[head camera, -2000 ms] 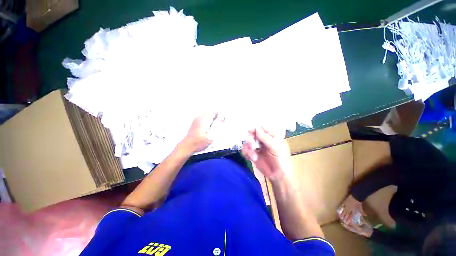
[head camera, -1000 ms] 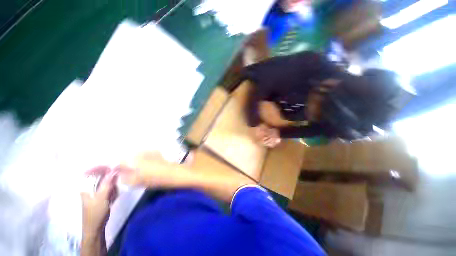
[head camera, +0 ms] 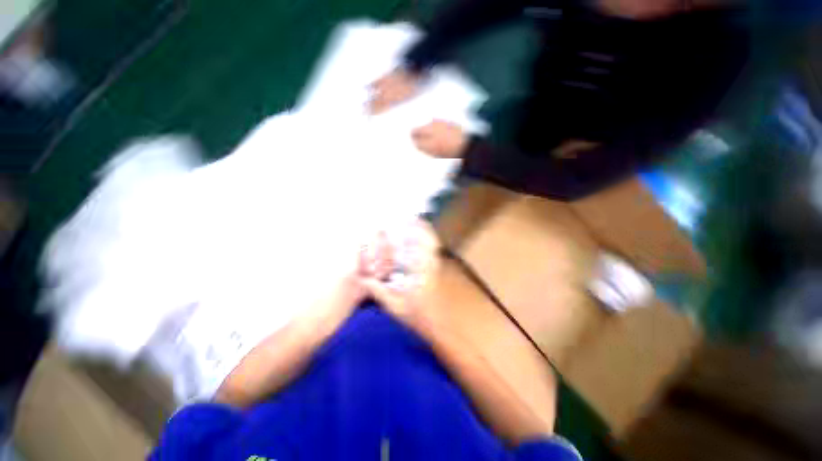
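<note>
The frame is blurred. My left hand (head camera: pixel 362 273) and my right hand (head camera: pixel 410 270) are close together at the near edge of the white sheets (head camera: pixel 306 180), just above my blue shirt. A small whitish thing shows between the fingers, too blurred to name or to tell which hand holds it. A fluffy white heap of poly bags (head camera: pixel 122 239) lies at the left of the sheets. Small white cables (head camera: pixel 212 347) lie at the near left end of the sheets.
A person in dark clothes (head camera: pixel 622 90) stands at the upper right, both hands on the far right part of the sheets. An open carton (head camera: pixel 532 261) stands at my right with a whitish bundle (head camera: pixel 620 282) in it. Brown cardboard (head camera: pixel 77 414) is at the lower left.
The view has swung back left. My hands have come together near my body. The other person has moved from over the carton to the sheets, with both hands on them.
</note>
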